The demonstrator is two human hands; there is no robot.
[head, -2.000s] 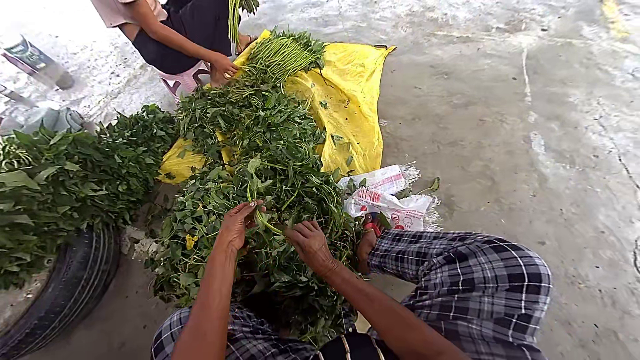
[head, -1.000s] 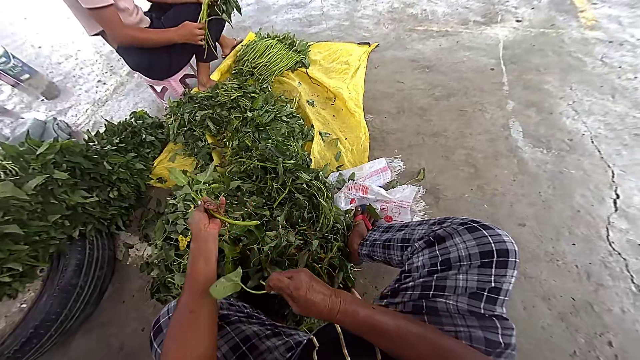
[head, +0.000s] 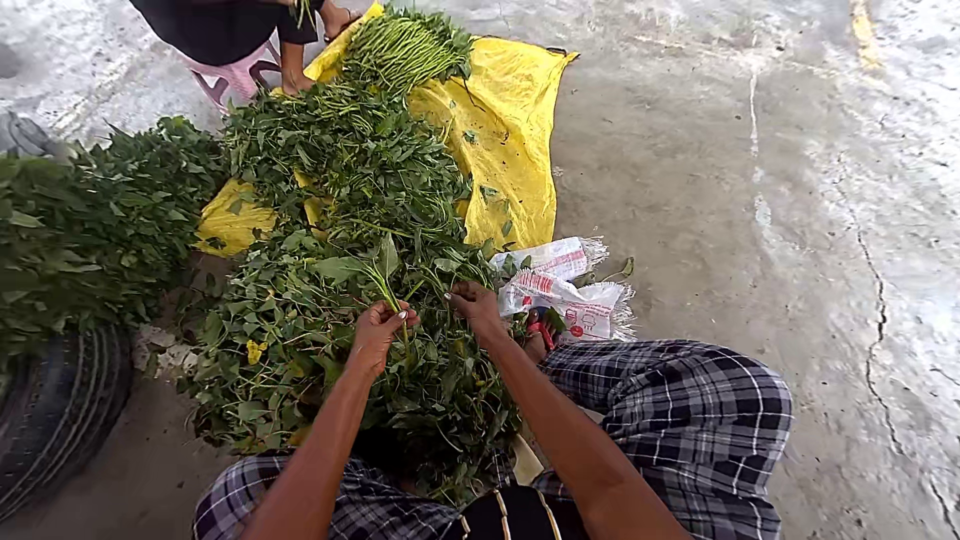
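Note:
Loose leafy green stems lie in a long heap (head: pixel 262 360) in front of me, partly over a yellow plastic sack (head: pixel 517 142). My left hand (head: pixel 382 330) is above the middle of the heap, its fingers closed on a small leafy sprig (head: pixel 384 281) that points up and away. To its right, my right hand (head: pixel 476 304) is at the heap's right edge, thumb and fingers together among the stems; whether it grips one cannot be made out. At the far end lies a bundle of stems (head: pixel 405 52) laid side by side.
More leafy greens (head: pixel 82 225) are piled at the left above a black tire (head: pixel 64 412). White woven sacks (head: pixel 577 304) lie right of the heap, beside my foot in a red-strapped sandal. Another person (head: pixel 217 30) sits on a pink plastic stool (head: pixel 236 75) at the far left. Cracked concrete floor extends right.
My right hand has moved away from my lap to the heap's right edge, and the leaf it held is no longer in it. My left hand now holds an upright sprig.

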